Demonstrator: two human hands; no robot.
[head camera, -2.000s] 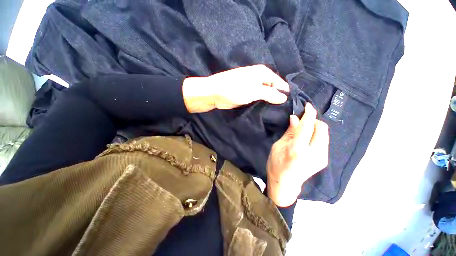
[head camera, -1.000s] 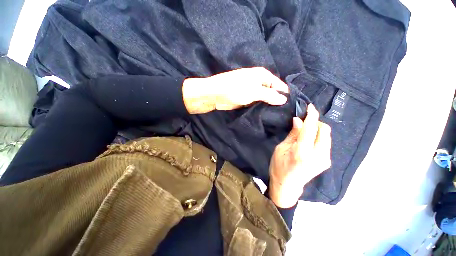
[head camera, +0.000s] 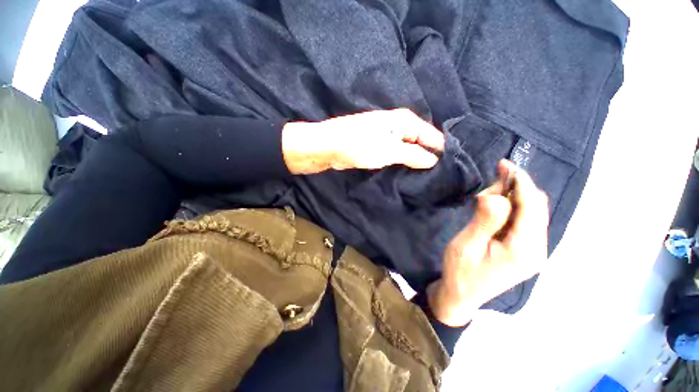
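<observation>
A dark navy garment (head camera: 345, 53) lies spread and folded in front of me. My left hand (head camera: 364, 142) pinches a fold of its cloth between thumb and fingertips. My right hand (head camera: 498, 237) is just to the right of that fold, slightly blurred, with thumb and fingers curled close together. A small dark tip shows by its fingers, but I cannot tell what it is. A dark label (head camera: 520, 153) with pale printing lies on the garment, partly covered by my right fingertips.
The white table (head camera: 613, 230) shows around the garment. Pale green bundles (head camera: 23, 145) are at the left edge, beside a dark crumpled cloth (head camera: 70, 157). A blue object (head camera: 608, 384) is at the bottom right. Dark and light blue items are at the right edge.
My right hand has moved right and slightly down, away from the pinched fold, and now covers part of the label. My left hand has barely moved and still pinches the cloth.
</observation>
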